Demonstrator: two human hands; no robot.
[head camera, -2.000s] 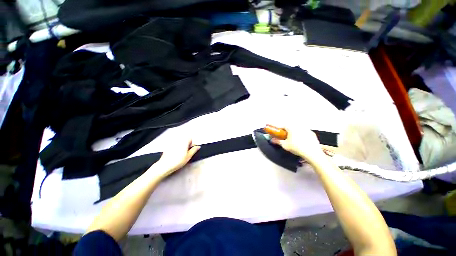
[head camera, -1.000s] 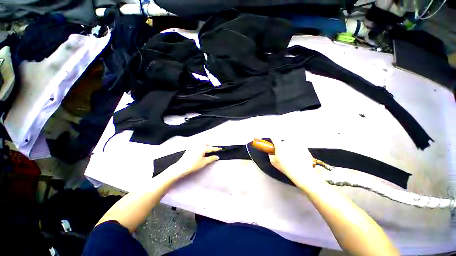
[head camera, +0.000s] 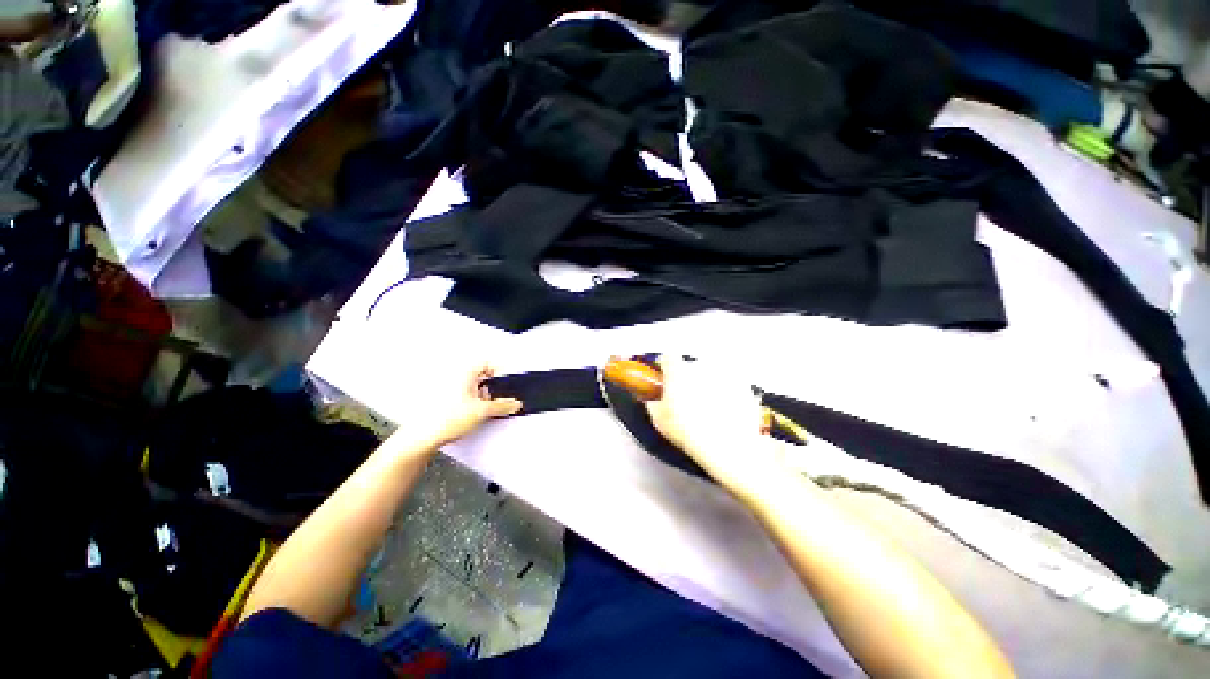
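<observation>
A long narrow black fabric strip (head camera: 929, 451) lies along the front of the pale table cover (head camera: 796, 348). My right hand (head camera: 706, 409) is closed around the orange-brown handle of the steam iron (head camera: 650, 422), whose dark soleplate rests on the strip. My left hand (head camera: 465, 406) is at the strip's left end, with thumb and fingers around that end. The white-wrapped hose (head camera: 1022, 564) trails right from the iron, beside the strip. The iron and my right hand hide the strip's middle.
A heap of black fabric pieces (head camera: 796, 252) with white scraps covers the back of the table. Another black strip (head camera: 1088, 259) curves down the right side. A white strip with dots (head camera: 239, 133) hangs at left. Dark garments (head camera: 252, 451) lie below the table at left.
The view has shifted left. My left hand has moved along the strip to its left end. The iron in my right hand has moved left along it, leaving more strip showing behind.
</observation>
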